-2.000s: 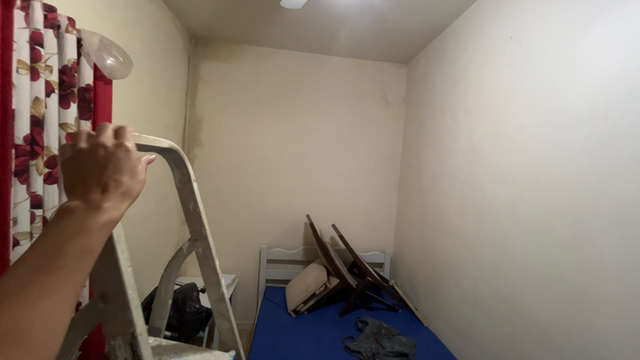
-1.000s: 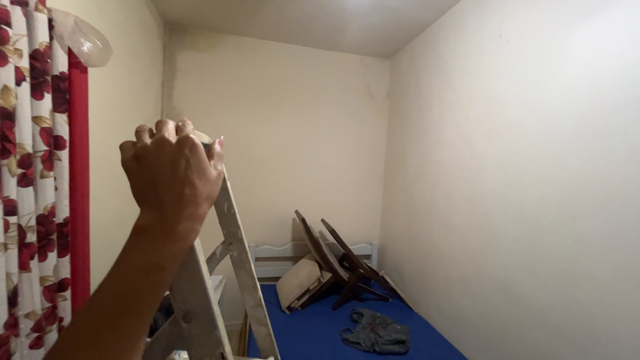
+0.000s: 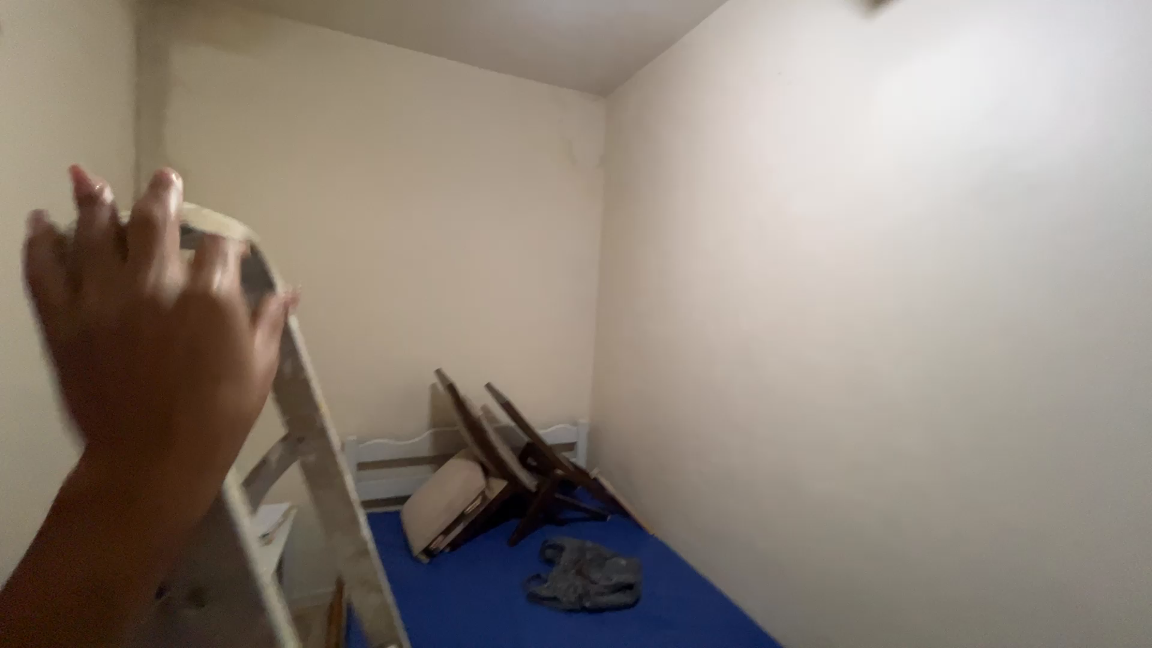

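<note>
My left hand (image 3: 162,342) is raised at the left of the view, its back toward me and its fingers spread. It is in front of the rounded top of a worn stepladder (image 3: 310,432); whether the palm touches the ladder is hidden. The ladder's legs run down to the bottom edge. My right hand is out of view. Beyond the ladder, a dark wooden chair (image 3: 540,450) with a beige padded seat (image 3: 445,504) lies tipped over on a bed with a blue cover (image 3: 486,598). A crumpled dark grey garment (image 3: 585,574) lies nearer on the bed.
The bed's white headboard (image 3: 396,463) stands against the back wall (image 3: 432,225). The right wall (image 3: 864,342) runs alongside the bed. A small white table (image 3: 274,531) shows between the ladder's legs. Something blurred hangs at the top edge (image 3: 873,4).
The view has turned right, and the floral curtain has left it. My left hand's fingers, curled over the ladder's top a second ago, are now spread and lifted.
</note>
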